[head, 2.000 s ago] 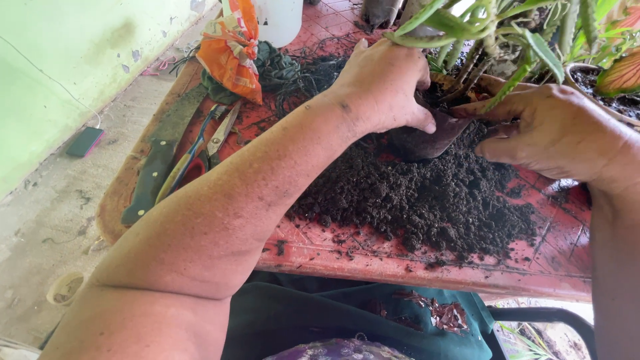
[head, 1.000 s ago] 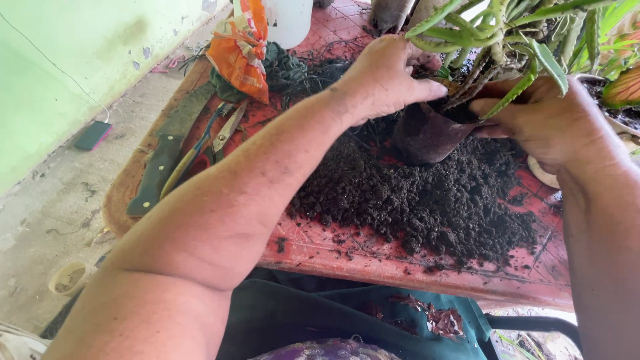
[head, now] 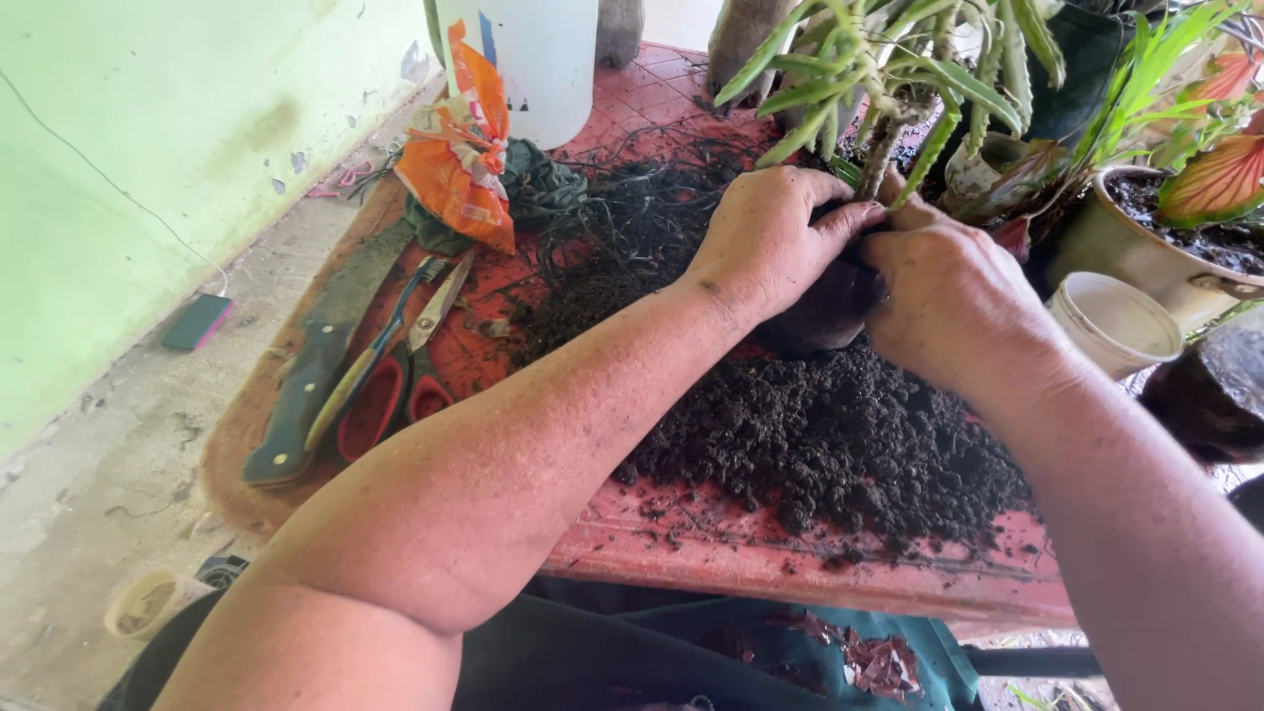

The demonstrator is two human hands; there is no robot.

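A green succulent plant [head: 879,89] with several toothed stems stands upright in a dark pot or bag [head: 815,316] on a heap of dark potting soil [head: 820,434]. My left hand [head: 775,237] is at the pot's left rim, thumb against the base of the thick stem. Close against it, my right hand [head: 938,286] is at the right side of the rim, its fingertips partly hidden behind the stem. The hands partly cover the pot's mouth, so how firmly each grips it is unclear.
A large knife [head: 316,365], a toothbrush [head: 370,355] and scissors [head: 425,346] lie left on the red table [head: 642,523]. An orange plastic bag [head: 464,148] and a white container [head: 533,69] stand behind. At right are a plastic cup [head: 1116,321] and a potted caladium [head: 1220,183].
The plant stands more upright than a second ago, and its pot now sits between my hands. My hands have come closer together around the stem. The view has shifted somewhat.
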